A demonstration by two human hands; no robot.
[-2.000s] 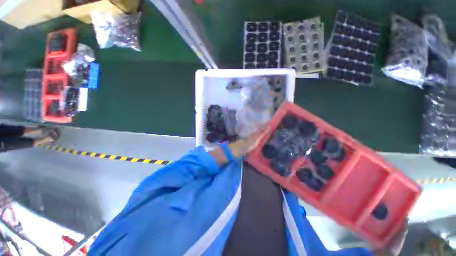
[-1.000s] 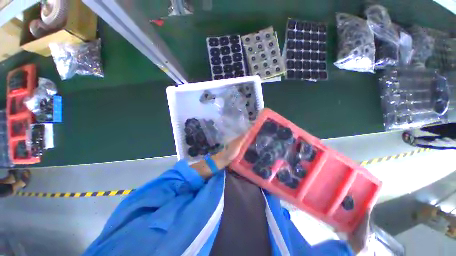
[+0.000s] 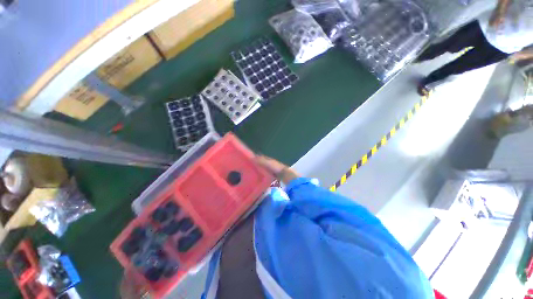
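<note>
A red compartment tray point(image 3: 206, 195) is held across in front of my body, above a white bin point(image 3: 169, 175) that it mostly covers. Black round parts point(image 3: 161, 236) fill its lower-left compartments, some under clear plastic. One black part point(image 3: 234, 177) lies in the upper-right compartment; the middle one is bare. My right hand point(image 3: 279, 167) holds the tray's right end, fingers partly hidden by it. My left hand point(image 3: 133, 286) is at the tray's lower-left end, blurred and mostly hidden beneath it.
On the green bench point(image 3: 327, 87) lie black-part trays point(image 3: 265, 67), a pale tray point(image 3: 230, 94) and clear bags point(image 3: 301, 35). A metal post point(image 3: 76, 143) crosses at left, near cardboard boxes point(image 3: 128, 62). Another red tray point(image 3: 24, 271) is lower left. A person's legs point(image 3: 453, 49) show upper right.
The view has turned towards the right. The red tray has swung round, its filled end now at lower left, and covers most of the white bin. Both hands remain at its ends.
</note>
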